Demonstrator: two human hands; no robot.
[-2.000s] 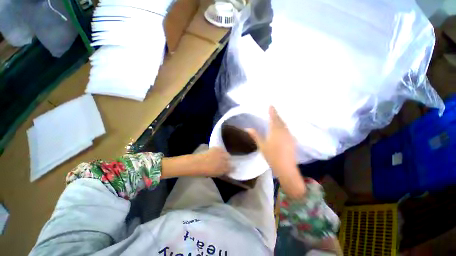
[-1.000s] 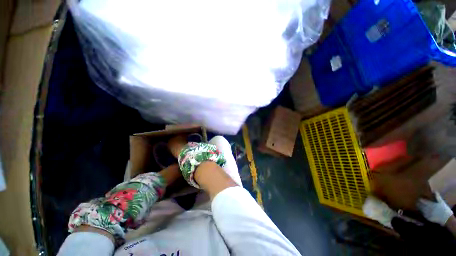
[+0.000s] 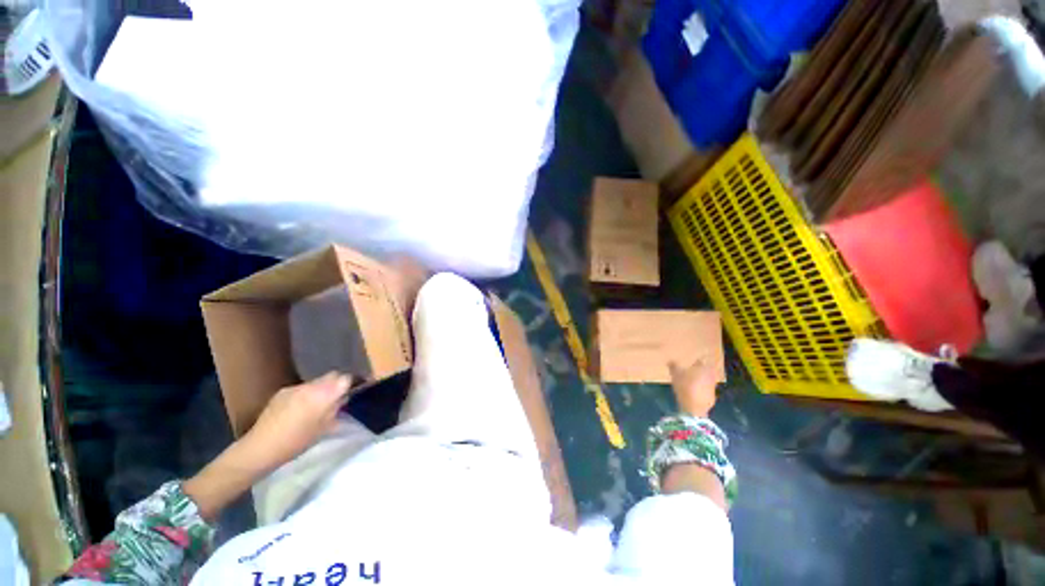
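An open brown carton stands tilted between my knees, with a grey rounded shape inside. My left hand grips the carton's near edge. A small closed brown carton lies on the floor to the right. My right hand has its fingers on that carton's near right side; its underside is hidden. A second small closed carton lies just beyond it.
A large clear bag of white foam is ahead. A cardboard-covered bench is at the left. A yellow crate, blue crates, folded cardboard and a red sheet are at the right. Another person's gloved hand is by the yellow crate.
The white foam loop and my hands were at my lap; then both hands reached into the open carton. Now my left hand is on its edge and my right hand has moved right to the small carton.
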